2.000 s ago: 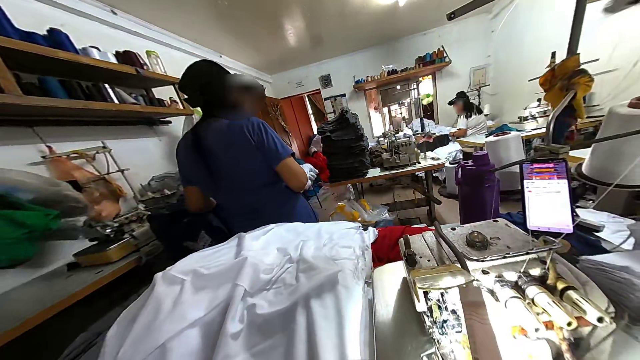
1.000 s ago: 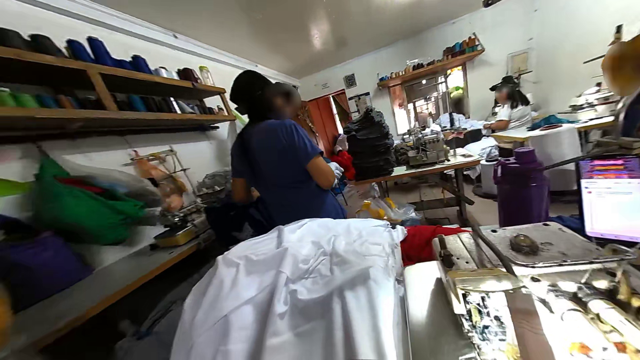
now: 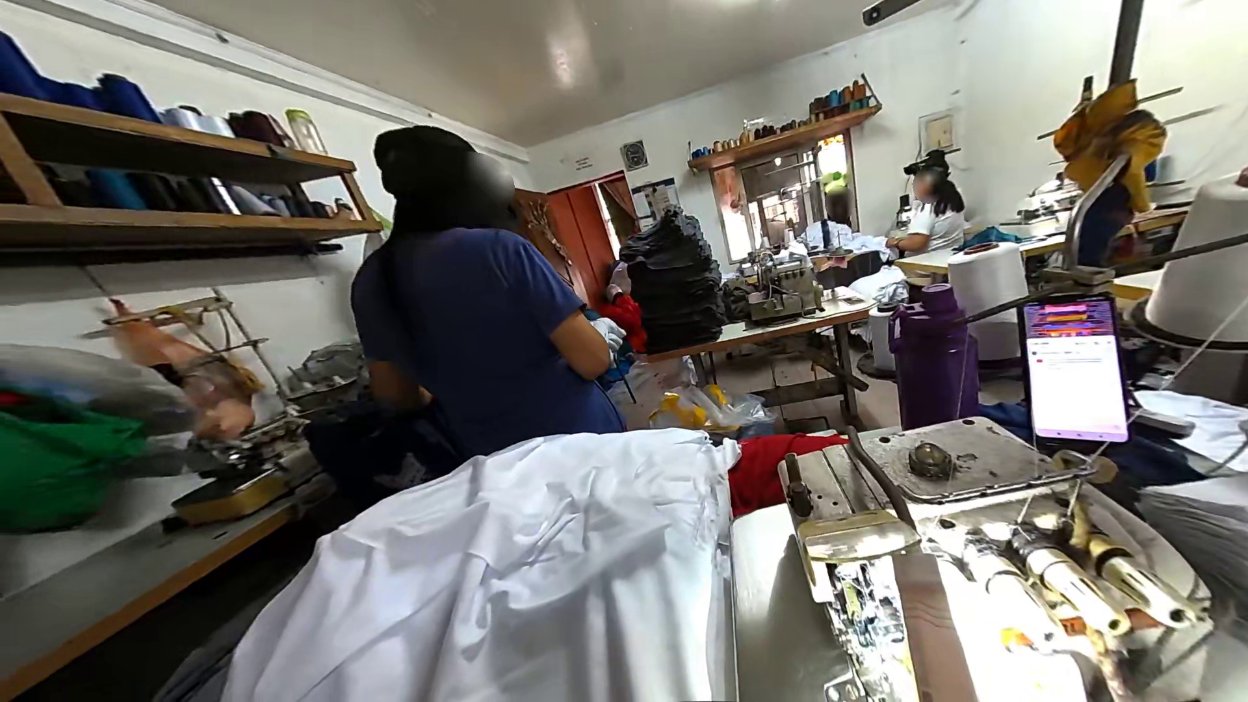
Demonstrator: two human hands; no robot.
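Neither my left hand nor my right hand shows in the head view, so what they hold or touch is hidden. A large heap of white fabric fills the lower middle. Right beside it stands an overlock sewing machine, lit by a bright lamp, with several thread tension posts at its front. Behind the machine, a phone with its screen on stands upright, next to a purple flask. Red fabric lies between the white heap and the machine. Large white thread cones stand farther back.
A co-worker in a blue top stands just beyond the white fabric, back turned. A tall stack of dark fabric and another sewing machine are behind. Thread shelves hang at left above a long bench. Another person sits far right.
The view swung left, then back right. The co-worker in blue remains standing beyond the white fabric.
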